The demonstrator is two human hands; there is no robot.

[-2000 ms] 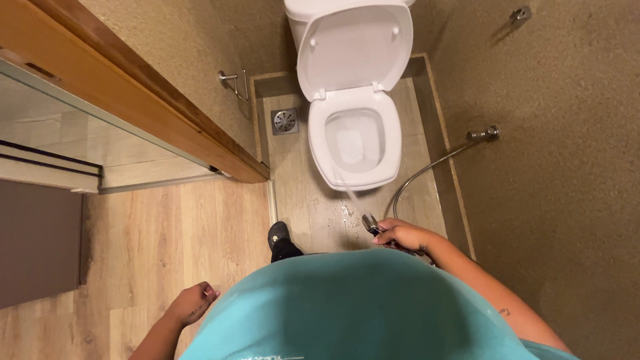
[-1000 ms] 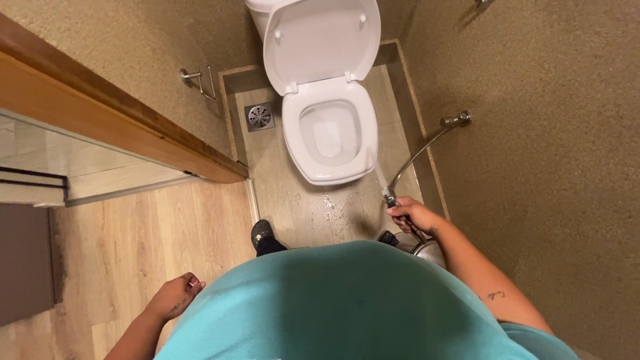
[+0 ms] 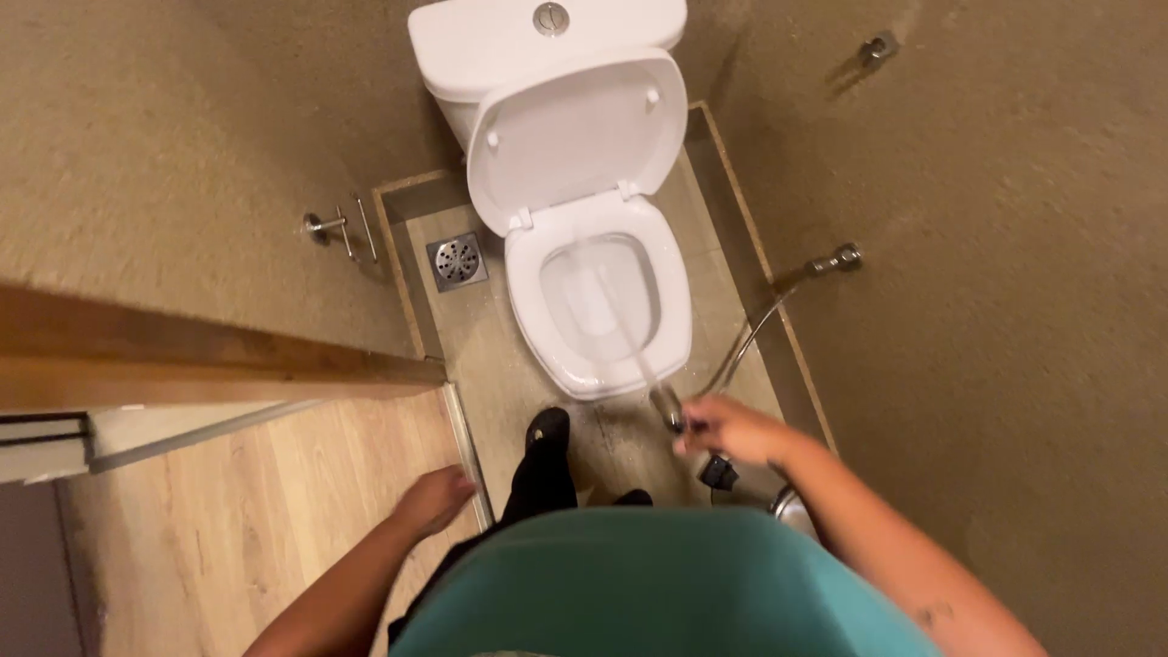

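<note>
My right hand (image 3: 735, 431) grips a handheld bidet sprayer (image 3: 668, 406) just in front of the toilet bowl. A jet of water (image 3: 625, 324) runs from its head over the front of the white toilet seat (image 3: 673, 315) into the bowl. The seat is down and the toilet lid (image 3: 579, 137) is raised against the cistern (image 3: 474, 46). From the sprayer a metal hose (image 3: 750, 339) leads to a wall valve (image 3: 835, 260). My left hand (image 3: 436, 500) hangs loosely curled at the left, above the wood floor; whether it holds anything cannot be made out.
A square floor drain (image 3: 457, 262) lies left of the toilet. A metal paper holder (image 3: 342, 228) juts from the left wall. The wooden door frame (image 3: 228, 356) and a raised threshold (image 3: 467, 447) border the left side. A metal bin (image 3: 796, 511) is partly hidden beside my right forearm.
The water jet now reaches over the seat into the bowl, from my right hand just in front of it. The view has shifted, showing more of the cistern.
</note>
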